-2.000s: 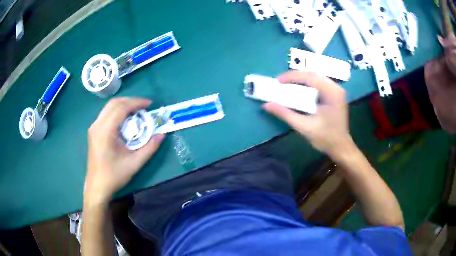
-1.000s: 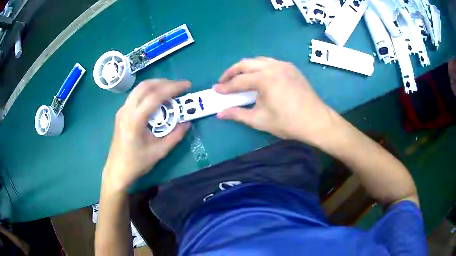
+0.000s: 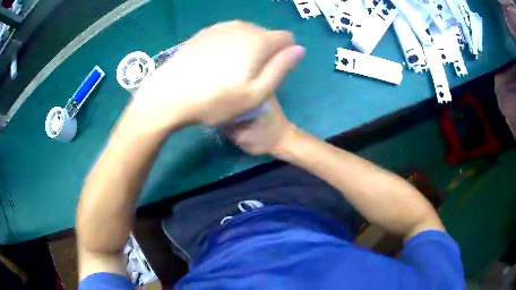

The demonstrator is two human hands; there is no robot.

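My left hand [image 3: 243, 68] is blurred and lies over my right hand [image 3: 260, 127], hiding most of what is between them. Only a pale sliver of the fan [image 3: 253, 114] shows at my right hand's fingers, so its cover and head cannot be made out. A fan unit with open handle [image 3: 136, 70] lies behind my left arm, its handle partly hidden. Another fan unit [image 3: 61, 124] lies further left, with a blue battery [image 3: 87, 85] in its handle. A single handle cover [image 3: 369, 66] lies to the right of my hands.
A pile of white handle covers [image 3: 416, 34] lies at the back right of the green table [image 3: 186, 164]. A pale edging strip [image 3: 62, 51] curves along the far left. A box of white parts [image 3: 138, 266] is below the table edge. Part of another person shows at the right rim.
My left hand has moved from the fan head up and right, over my right hand. The fan with its white cover, seen between my hands before, is now nearly hidden.
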